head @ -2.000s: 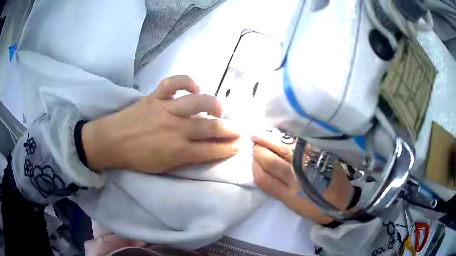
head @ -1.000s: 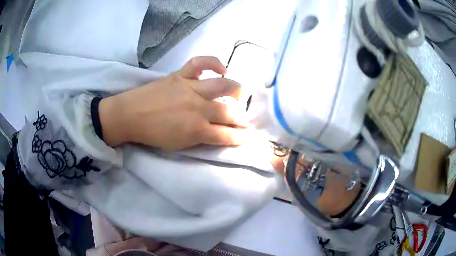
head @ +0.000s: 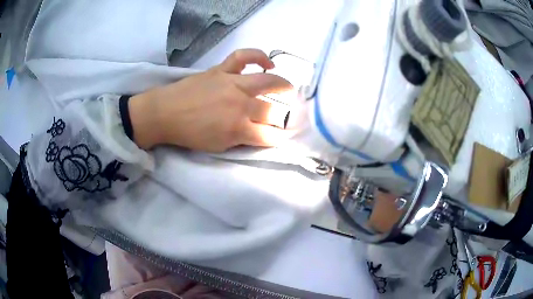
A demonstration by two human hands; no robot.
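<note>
The pale garment panel (head: 216, 198) lies on the machine table and runs under the white sewing machine head (head: 356, 82). My left hand (head: 204, 111) rests flat on the panel left of the needle, fingertips in the lamp's glare, fingers spread and pressing on the fabric. A seam edge (head: 274, 159) runs from below my left hand to the presser foot area. My right hand (head: 387, 211) is mostly hidden behind the machine head and the metal finger guard (head: 429, 198); only skin shows through the guard. Its fingers and what they touch are hidden.
Grey textured fabric (head: 201, 29) lies beyond my left hand. Scissors with red and yellow handles (head: 479, 274) lie at the lower right. Brown tags (head: 447, 111) are on the machine head and arm. A measuring tape (head: 175, 266) runs along the table's front edge.
My left hand has moved forward and slightly right with the panel. My right hand has gone from beside the left fingertips to behind the finger guard. The view has shifted a little.
</note>
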